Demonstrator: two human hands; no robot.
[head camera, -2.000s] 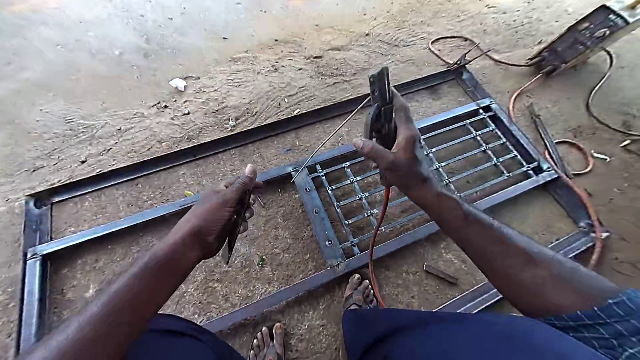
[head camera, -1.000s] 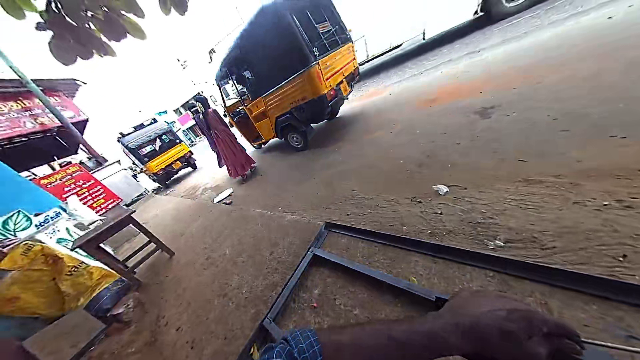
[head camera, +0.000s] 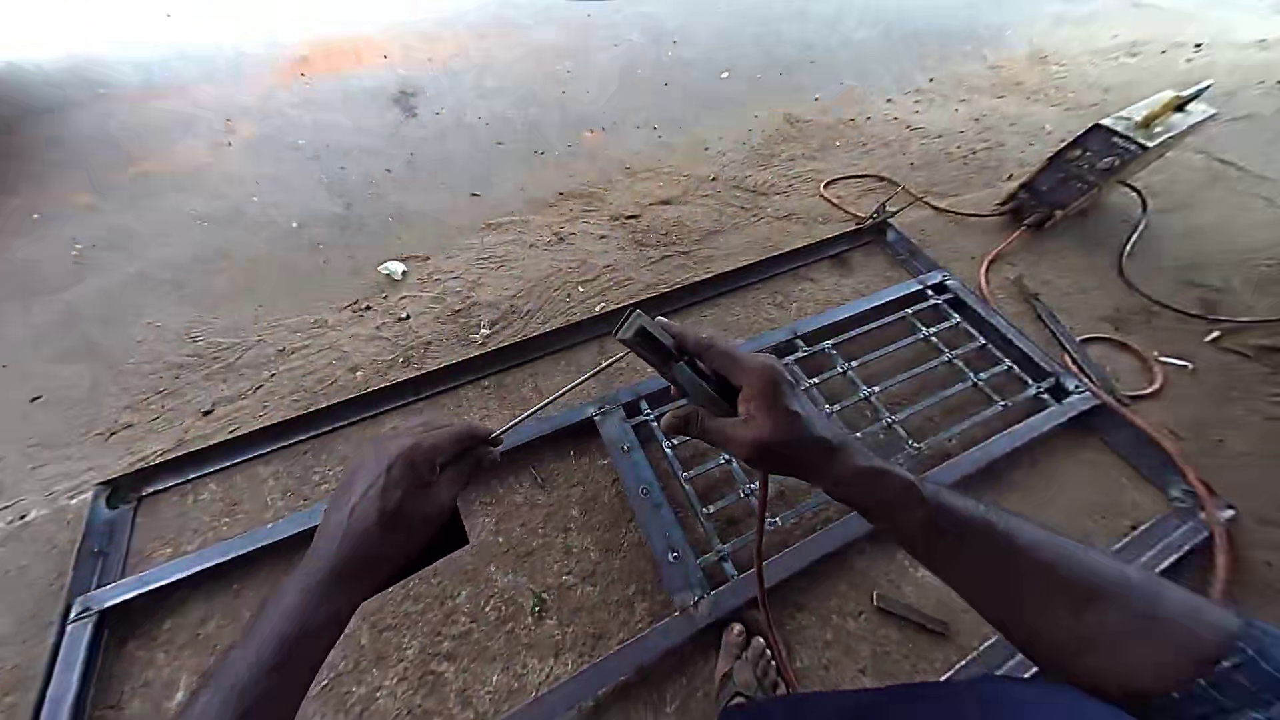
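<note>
My right hand (head camera: 750, 400) is closed around a dark welding electrode holder (head camera: 675, 362), whose cable (head camera: 762, 570) hangs down past the frame. A thin welding electrode (head camera: 565, 392) runs from the holder's jaws to my left hand (head camera: 415, 490), whose fingers pinch its far end. A dark piece, only partly visible, shows under my left palm. Both hands are above a steel frame (head camera: 370, 415) lying on the ground. Set in its right part, behind and below my right hand, is a grille of crossed metal bars (head camera: 890, 385).
A welding machine (head camera: 1090, 165) stands on the ground at the upper right, with cables looping from it. A clamp (head camera: 880, 212) sits at the frame's far corner. A loose metal piece (head camera: 910, 612) lies near my foot (head camera: 748, 665). More steel bars lie at lower right.
The view swung up to the street, then back down to the frame. My left hand, apart from the electrode two seconds ago, now holds its end. The holder is tilted lower.
</note>
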